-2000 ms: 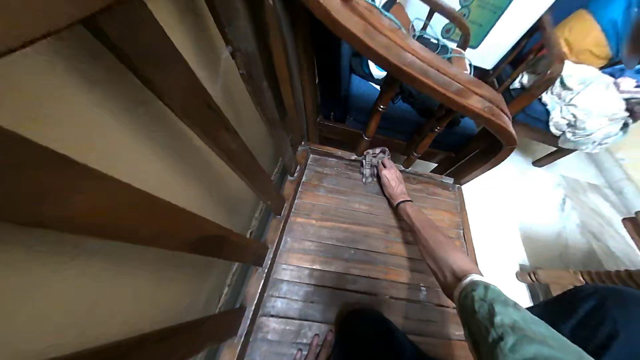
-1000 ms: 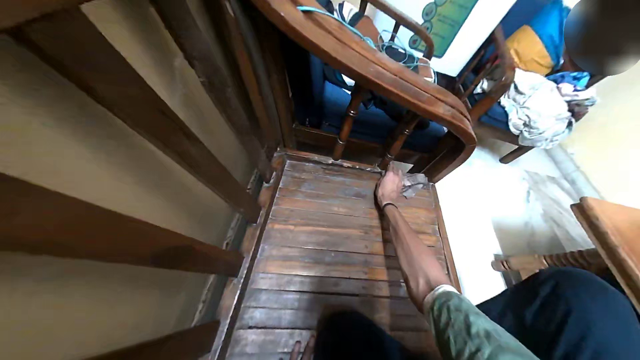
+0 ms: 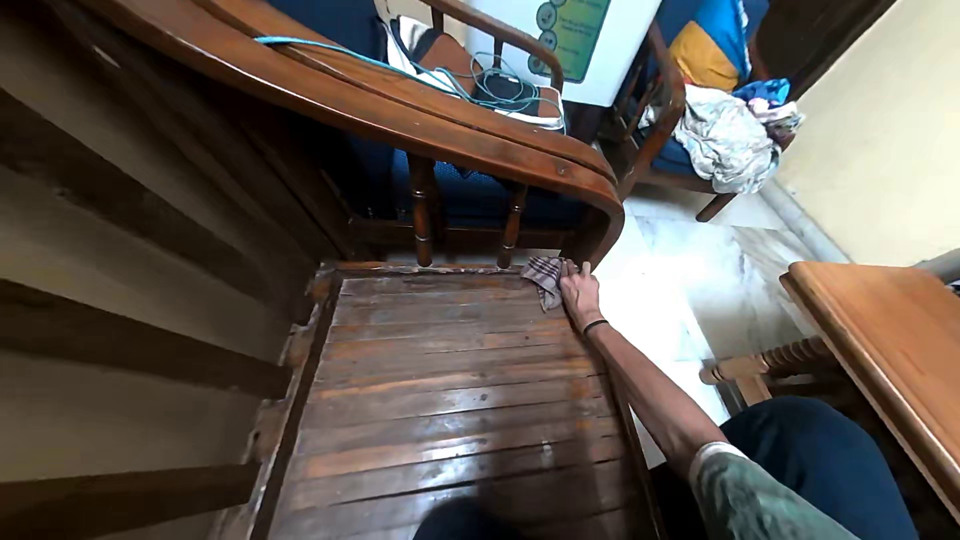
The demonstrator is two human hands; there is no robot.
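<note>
My right hand (image 3: 579,294) grips a checked cloth (image 3: 546,279) at the far right corner of a slatted wooden seat (image 3: 450,375). The cloth hangs from the left side of the fingers and lies over the seat's far edge strip. A dark band circles the wrist. Just beyond the hand is the lower end of a curved wooden armrest (image 3: 600,217) of the neighbouring chair. Two turned spindles (image 3: 422,217) stand left of the cloth. My left hand is out of view.
Wooden slats (image 3: 112,345) run along the left by the wall. A wooden table (image 3: 892,315) stands at the right. Beyond the armrest lie a tangled blue cord (image 3: 510,86) and a notebook-like item. Crumpled clothes (image 3: 724,139) rest on another chair over the marble floor (image 3: 720,285).
My right hand has moved rightward along the far edge with the cloth, to the corner. Part of my left hand, seen earlier at the bottom, is out of view.
</note>
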